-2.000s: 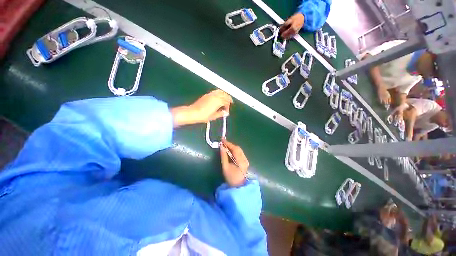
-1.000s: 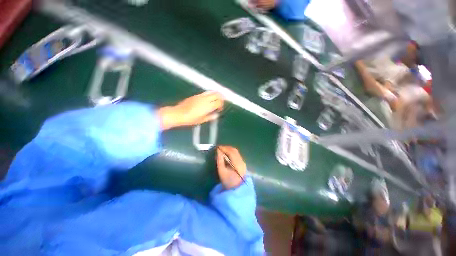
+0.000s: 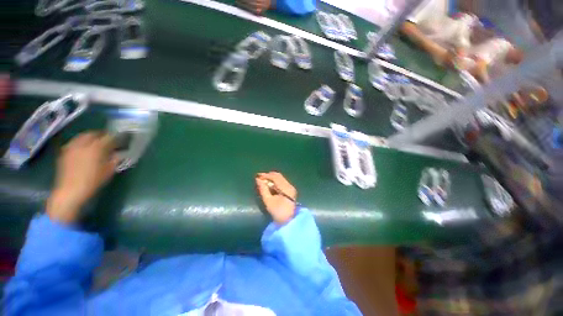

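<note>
My left hand [image 3: 85, 166] is blurred, at the left, with its fingertips at the side of a white oval housing frame [image 3: 141, 137] with a blue patch at its upper end. Whether the fingers grip that frame cannot be told. My right hand [image 3: 278, 196] is over the green surface at the middle, closed on a thin dark tweezers-like tool [image 3: 285, 194]. No housing frame is between my hands.
Overlapping frames [image 3: 43, 131] lie at far left. Grouped frames [image 3: 353, 157] stand near the pale strip [image 3: 247, 118], with more frames [image 3: 434, 186] to the right. Scattered frames [image 3: 231, 71] lie beyond the strip. A grey metal bar [image 3: 481, 95] crosses at right. Other people's arms [image 3: 432, 43] show beyond.
The view has turned. My left hand has moved left from the frame between my hands to the one at the left. That middle frame no longer shows there. My right hand still holds the tool.
</note>
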